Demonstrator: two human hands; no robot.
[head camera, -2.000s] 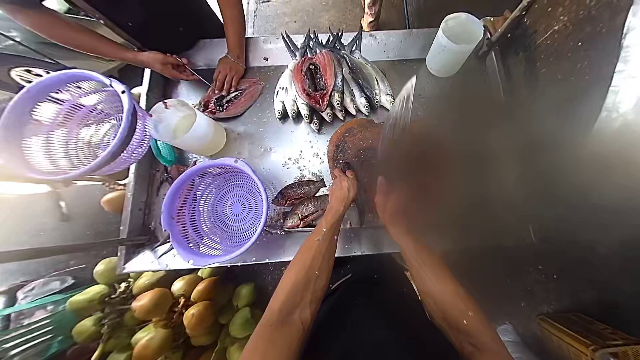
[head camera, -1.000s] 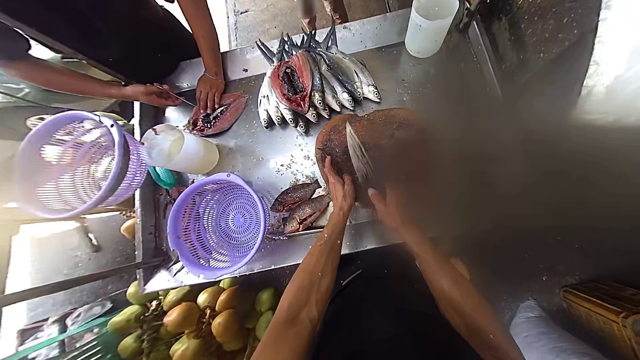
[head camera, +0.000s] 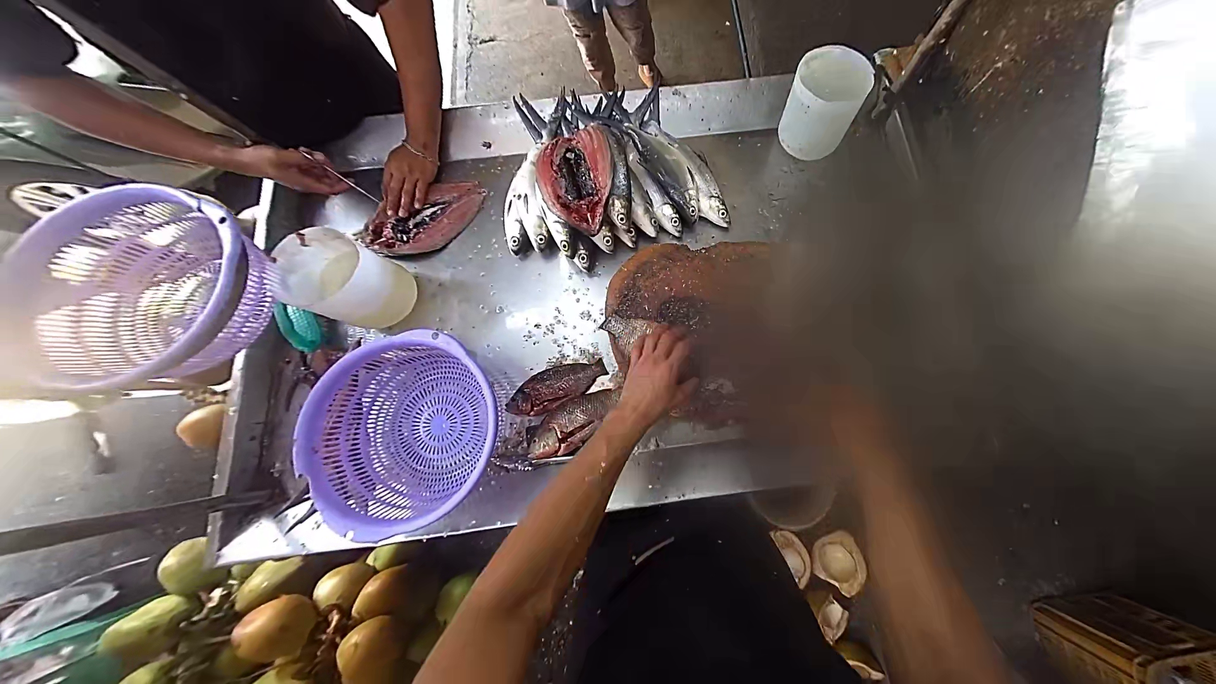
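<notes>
My left hand (head camera: 657, 375) is closed on a scaled fish (head camera: 627, 331) at the near left part of a round wooden chopping block (head camera: 665, 275). A dark smear over the view hides my right hand; only the right forearm (head camera: 888, 494) shows, reaching toward the block's right side. Whether that hand holds anything cannot be seen. Just left of the block, two small fish lie on the metal table, a darker one (head camera: 556, 387) above a paler one (head camera: 573, 424). Beyond the block, several silver fish (head camera: 653, 180) lie fanned out, with a split-open fish (head camera: 576, 179) on top.
Purple baskets (head camera: 313, 442) (head camera: 142, 285) and a whitish container (head camera: 347, 278) stand left; another container (head camera: 825, 103) stands at the back. A co-worker's hands (head camera: 408, 176) work a thin blade on an opened fish (head camera: 432, 220). Coconuts (head camera: 275, 627) lie below the table's front edge (head camera: 665, 480).
A knife blade over the block, seen in both earlier frames, is no longer visible. My left hand has closed over a fish at the block's left. My right hand has gone behind the smear.
</notes>
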